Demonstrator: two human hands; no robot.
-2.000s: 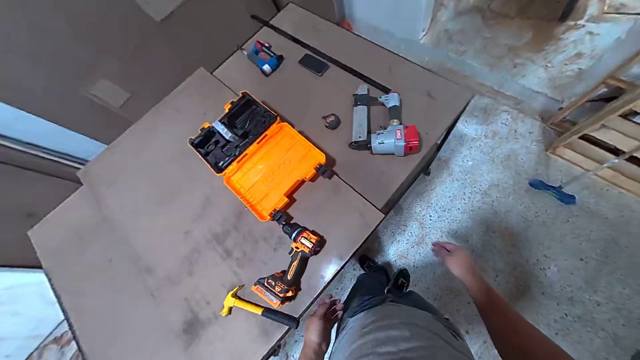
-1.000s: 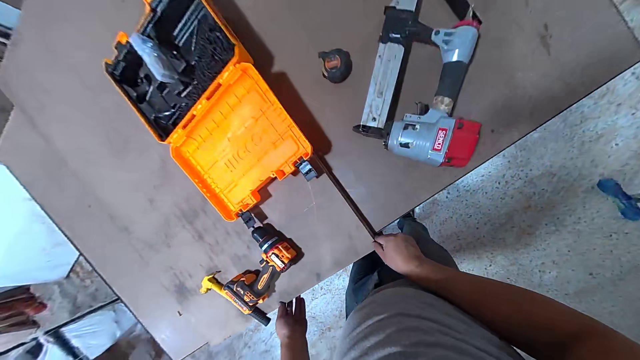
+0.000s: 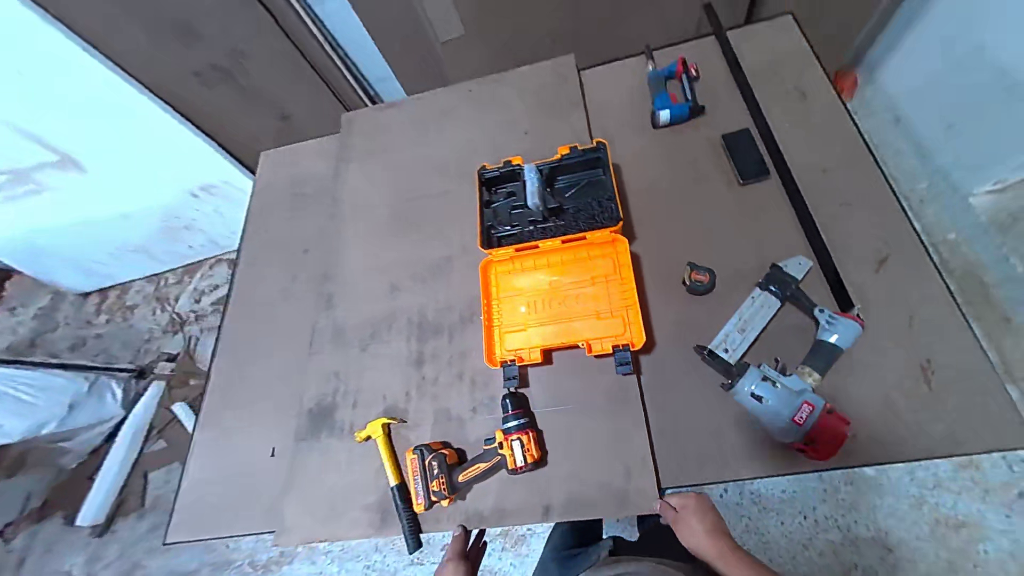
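Observation:
My left hand [image 3: 462, 552] is at the front edge of a brown board [image 3: 360, 288], just below the hammer, with its fingers apart and nothing in it. My right hand [image 3: 696, 520] touches the front edge where two boards meet, its fingers curled there; whether it grips the edge is unclear. A claw hammer [image 3: 390, 472] with a yellow head lies beside an orange and black cordless drill [image 3: 480, 464]. Behind the drill lies an open orange tool case [image 3: 560, 300] with black bits and a clear packet inside.
On the right board lie a large pneumatic nailer [image 3: 788, 384], a tape measure [image 3: 699, 279], a dark phone-like object [image 3: 745, 156], a smaller blue nailer [image 3: 672, 94] and a long black strip [image 3: 780, 160]. Scraps and plastic sheeting [image 3: 60, 400] lie on the floor at left.
The view has turned and drawn back. My right hand, out over the floor two seconds ago, is now at the boards' front edge, where it also was one second ago.

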